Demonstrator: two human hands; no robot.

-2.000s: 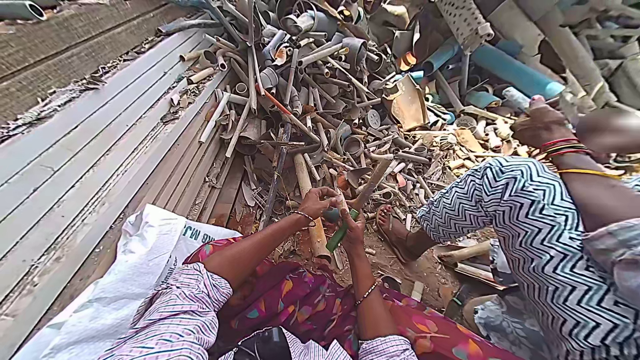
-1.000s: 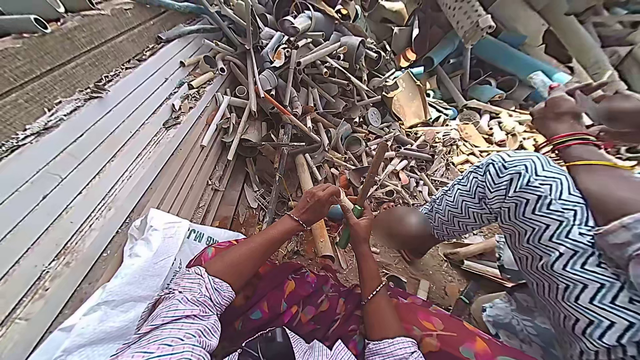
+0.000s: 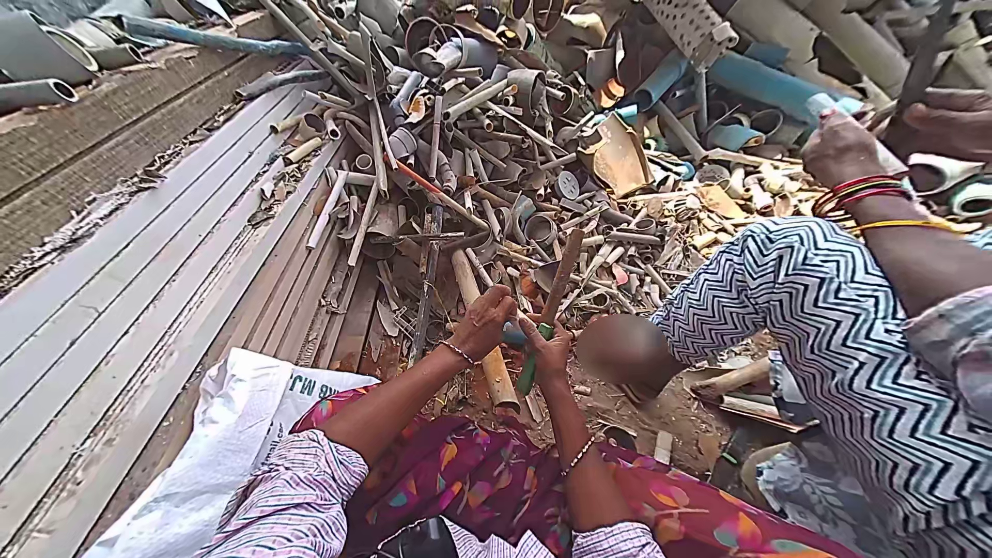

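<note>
Low in front of me, my right hand (image 3: 549,350) is closed around the green handle (image 3: 527,373) of a long tool. The tool's flat, rusty brown blade (image 3: 563,275) points up and away, tilted slightly right. My left hand (image 3: 484,319) is beside it, its fingers pinched on a small piece largely hidden by them. A blue-grey piece (image 3: 513,335) shows between both hands; I cannot tell which hand holds it. Under and behind the hands, a tan pipe (image 3: 487,333) lies on the ground.
A heap of scrap plastic pipes and fittings (image 3: 496,155) spreads ahead. Long grey plastic strips (image 3: 139,287) lie at the left, near a white sack (image 3: 232,434). Close on the right sits a person in zigzag-patterned trousers (image 3: 814,310), whose hand (image 3: 845,147) holds a pale pipe piece (image 3: 883,151).
The blade in my right hand stands more upright than two seconds ago. My hands stay close together over the tan pipe. The other person's hands have shifted, and a second one now shows at the right edge.
</note>
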